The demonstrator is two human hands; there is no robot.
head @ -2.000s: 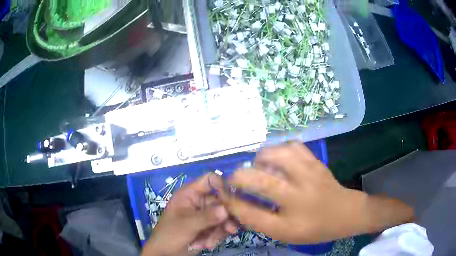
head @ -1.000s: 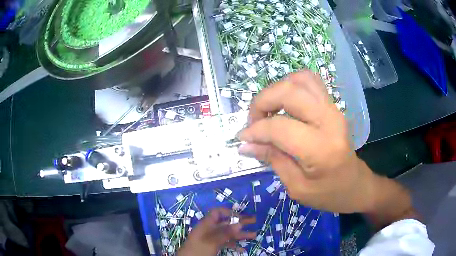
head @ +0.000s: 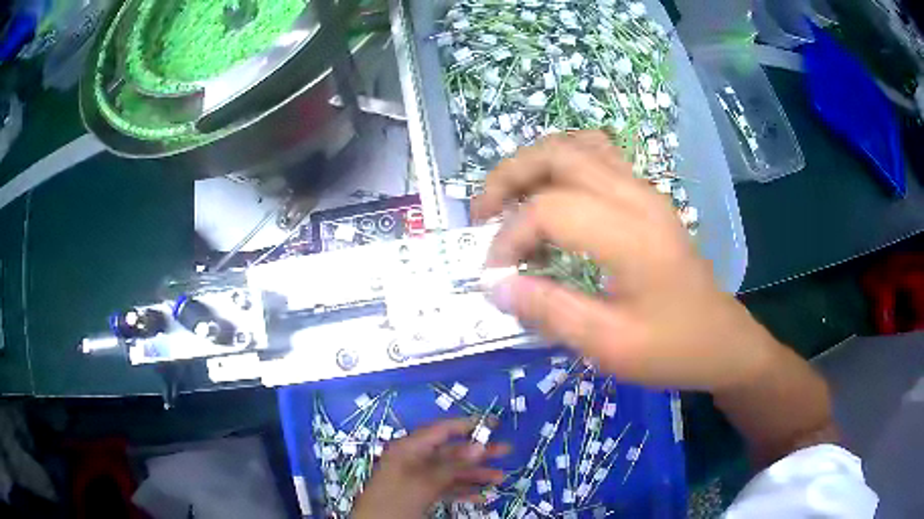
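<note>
My right hand [head: 628, 274] is blurred over the right end of the bright metal fixture [head: 324, 355]. Its thumb and forefinger are close together at the fixture; glare hides whether they hold a part. My left hand [head: 431, 471] is low over the blue tray [head: 664, 476], palm partly up, fingers a little apart. A stemmed part's white head [head: 481, 434] shows at its fingertips; I cannot tell whether it is gripped. More white-headed parts with thin green or silver stems [head: 350, 444] lie scattered in the tray. The clear bin [head: 724, 228] beyond holds a heap of them.
The steel bowl feeder [head: 243, 137], green inside, is upper left. A narrow rail [head: 420, 122] runs down to the fixture. Dark round fittings [head: 142, 322] stick out at its left end. A small clear box [head: 765, 142] and a blue scoop-like piece [head: 856, 106] are upper right.
My hands have come apart from above the tray; my right hand moved up to the fixture, and its fingers have shifted slightly since one second ago. My left hand stays low over the tray.
</note>
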